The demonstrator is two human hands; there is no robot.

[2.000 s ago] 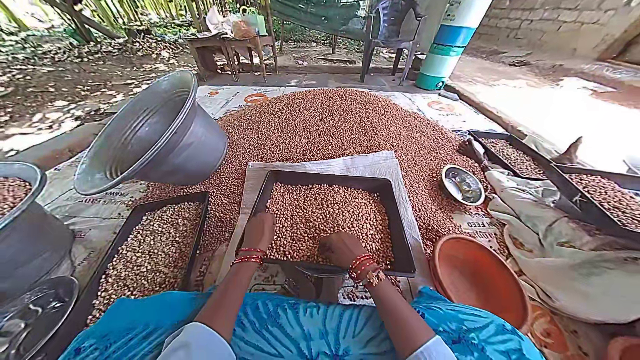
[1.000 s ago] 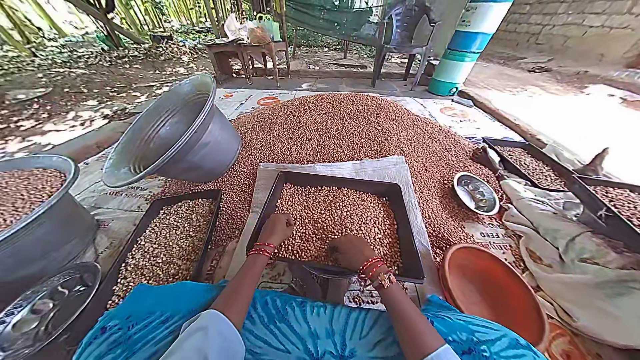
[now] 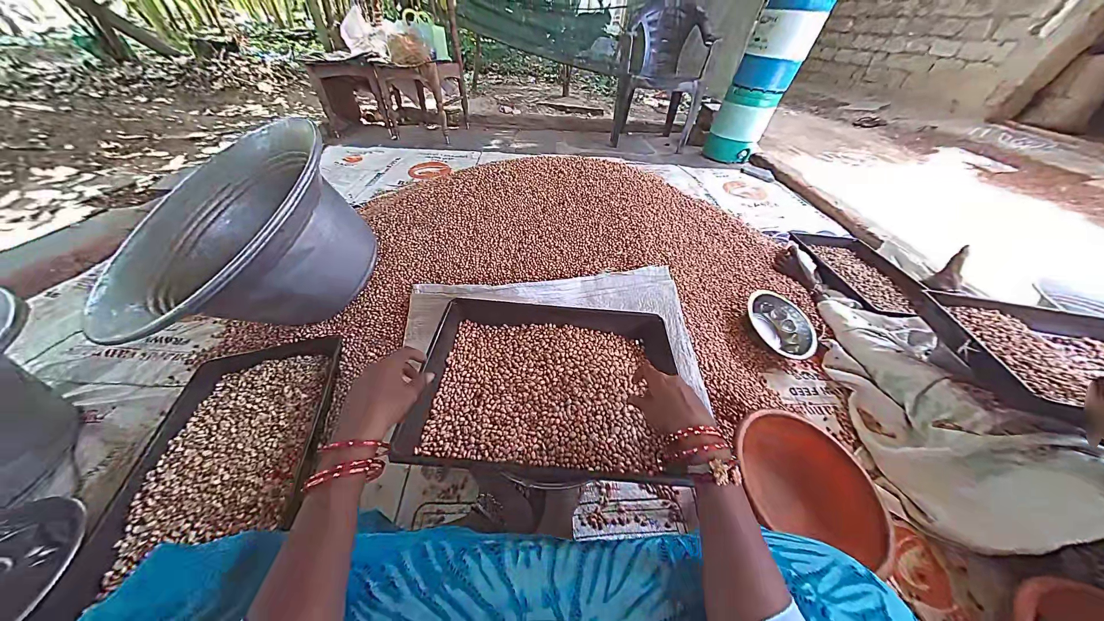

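Note:
A black rectangular tray (image 3: 552, 312) of brown nuts or seeds (image 3: 535, 392) rests on a folded woven sack (image 3: 552, 289) in front of me. My left hand (image 3: 384, 392) is at the tray's left wall, thumb and fingers near its rim; whether it grips the rim is unclear. Over the right side of the tray, my right hand (image 3: 668, 398) has its fingers apart at the edge of the nuts, with nothing seen held. Red bangles circle both wrists. Beyond the tray rises a large heap of the same nuts (image 3: 561, 216). Paler nuts fill another black tray (image 3: 332, 366) at the left.
A tilted metal pot (image 3: 336, 250) stands at the left. To the right are a steel bowl (image 3: 781, 324), an orange clay-coloured bowl (image 3: 811, 492), a pale cloth (image 3: 931, 448) and more black trays (image 3: 940, 323). Another person's hand (image 3: 1094, 410) shows at the right edge. A chair (image 3: 664, 69) stands behind.
My left hand has moved out of the nuts to the tray's left side. My right hand has moved from the nuts near the front toward the tray's right side.

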